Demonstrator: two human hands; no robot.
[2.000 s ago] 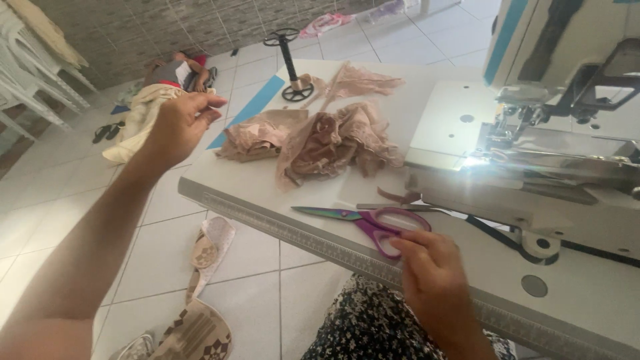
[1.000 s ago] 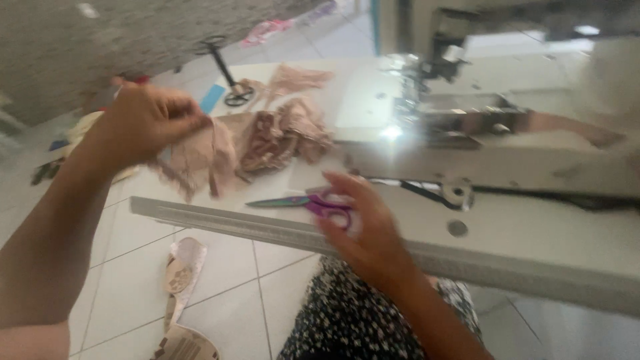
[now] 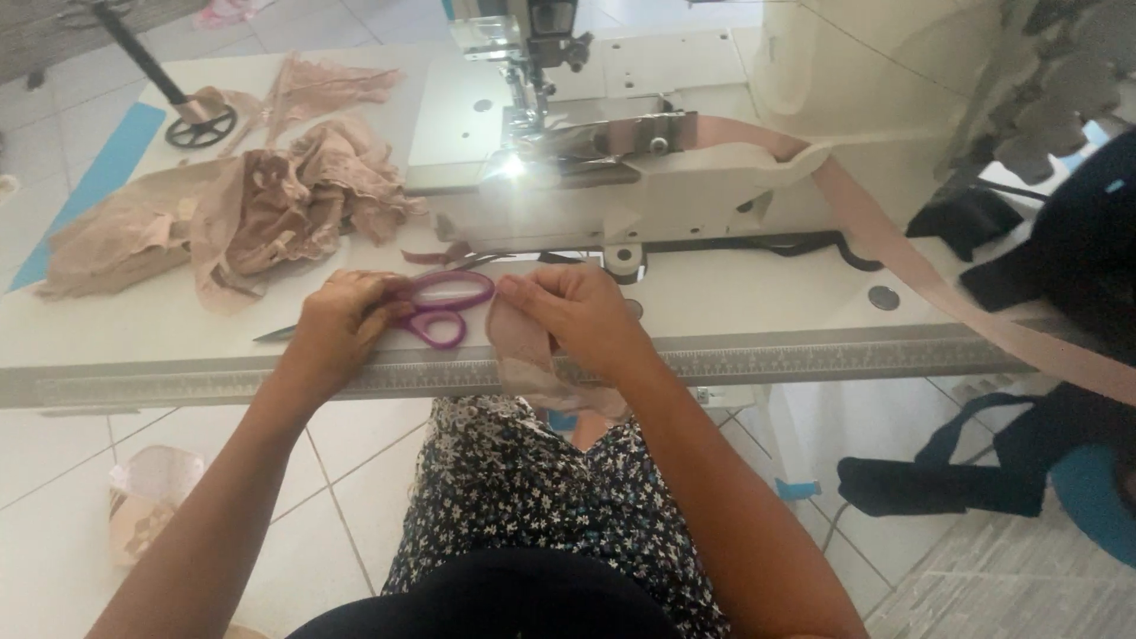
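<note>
Purple-handled scissors lie near the table's front edge, their blades partly hidden under my left hand. That hand rests on the scissors where handles and blades meet; whether it grips them is unclear. Just right of the handles, my right hand pinches a beige-pink fabric piece, which hangs over the table edge toward my lap. Crumpled beige-pink fabric pieces lie behind my left hand. Behind both hands stands a sewing machine with its lamp lit; a pink strip passes through a metal guide.
A black spool stand rises at the table's back left. A ruler strip runs along the front edge. Dark machine parts stand at the right. Patterned fabric lies on the tiled floor at lower left.
My left hand has come down from the left onto the scissors. My right hand, earlier at the scissors' handles, now holds fabric to their right. The view has shifted toward the right.
</note>
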